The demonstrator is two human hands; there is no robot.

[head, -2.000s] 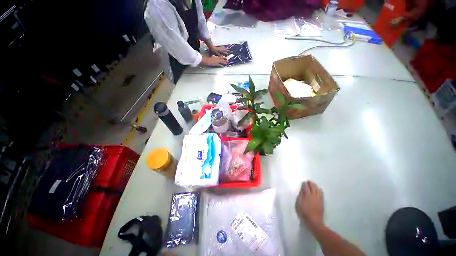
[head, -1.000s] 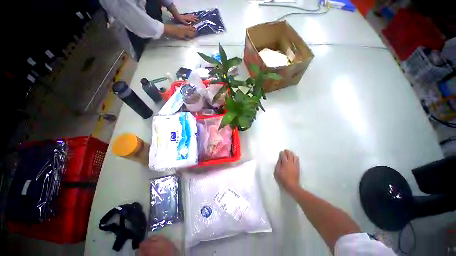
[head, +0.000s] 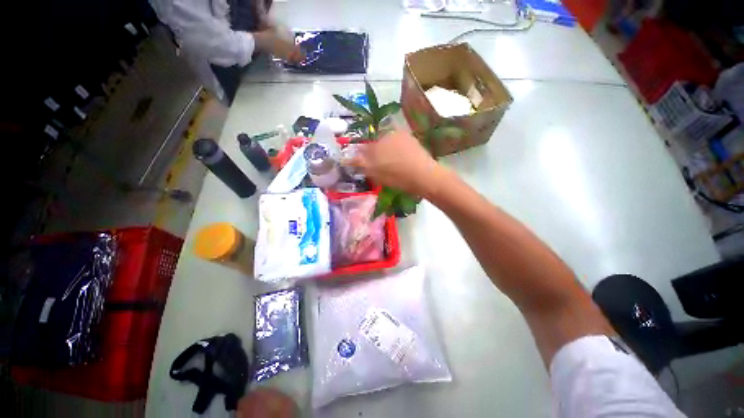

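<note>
My right hand [head: 396, 163] reaches over the back part of the red basket [head: 393, 249], in front of the potted plant [head: 397, 202]. Its fingers are at the items in the basket; whether they hold one cannot be told. My left hand [head: 267, 403] is cut off by the bottom edge, below the small dark bagged item [head: 278, 335]; its fingers do not show. The white poly bag pack [head: 377, 339] lies flat in front of me, with a blue logo and a printed label. The pink plastic bag [head: 357, 229] and tissue pack [head: 292, 235] are in the basket.
At left stand a yellow-lidded jar [head: 219, 242] and a black flask [head: 224, 168]; black straps [head: 210, 369] lie below. A cardboard box [head: 457, 98] is behind the plant. A black round base [head: 632, 310] is at right. Across the table, a person handles a dark garment [head: 334, 51].
My right hand has moved from the bare table right of the white pack up and left to the basket. My left hand stays at the bottom edge. The coworker's dark garment lies differently.
</note>
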